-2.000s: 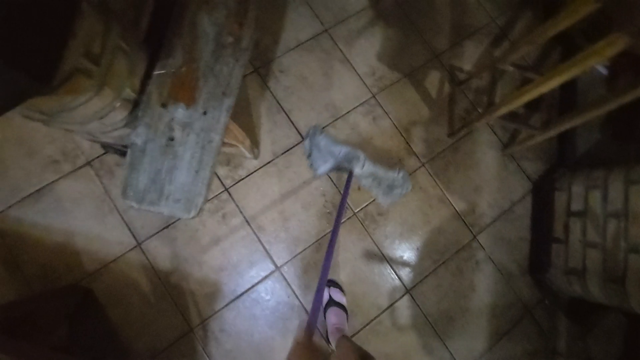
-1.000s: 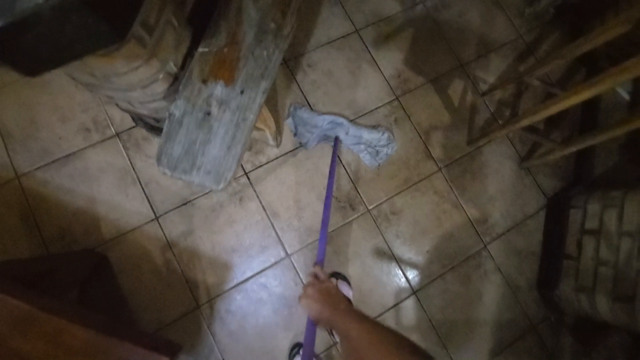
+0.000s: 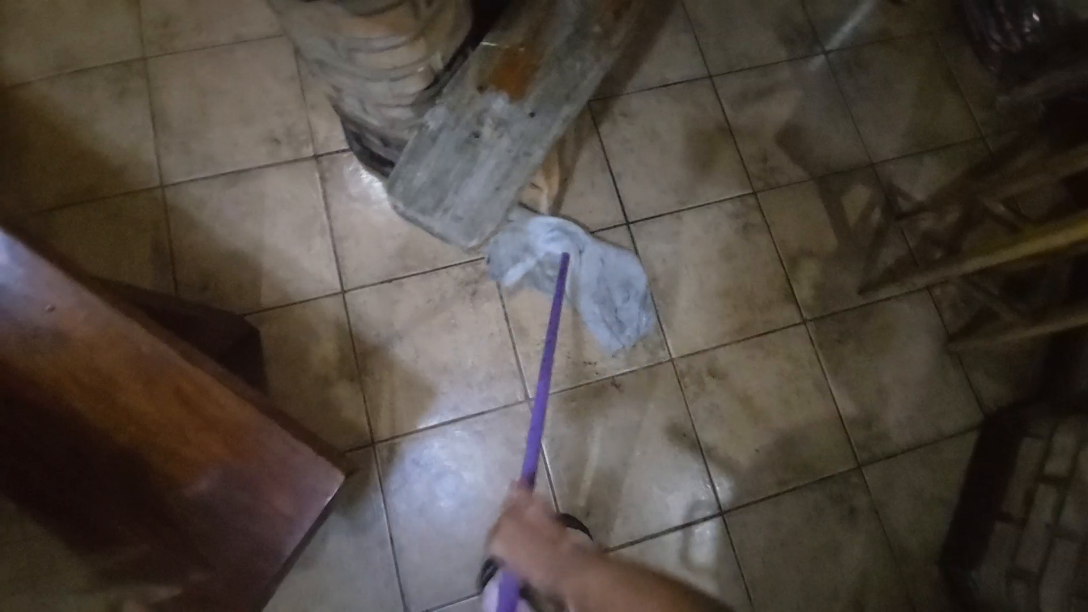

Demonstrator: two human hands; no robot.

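Note:
A purple pole runs up from the bottom of the view to a pale blue-grey cloth spread on the tiled floor. The cloth covers whatever is at the pole's far end. My right hand is closed around the pole near the bottom, its forearm coming in from the lower right. Just behind the hand, a foot in a dark-strapped sandal shows in part. The cloth's left end lies against or very close to the tip of a worn wooden plank. My left hand is out of the frame.
A glossy brown wooden tabletop juts in at the lower left. Beside the plank stands a ridged, rounded object. Wooden legs or bars reach in from the right, above a brick-patterned object. Dark smudges mark the floor tiles.
The view has shifted left, bringing more of the brown tabletop in. The cloth has come closer to the plank's end; a second ago floor showed between them. My right hand still holds the pole.

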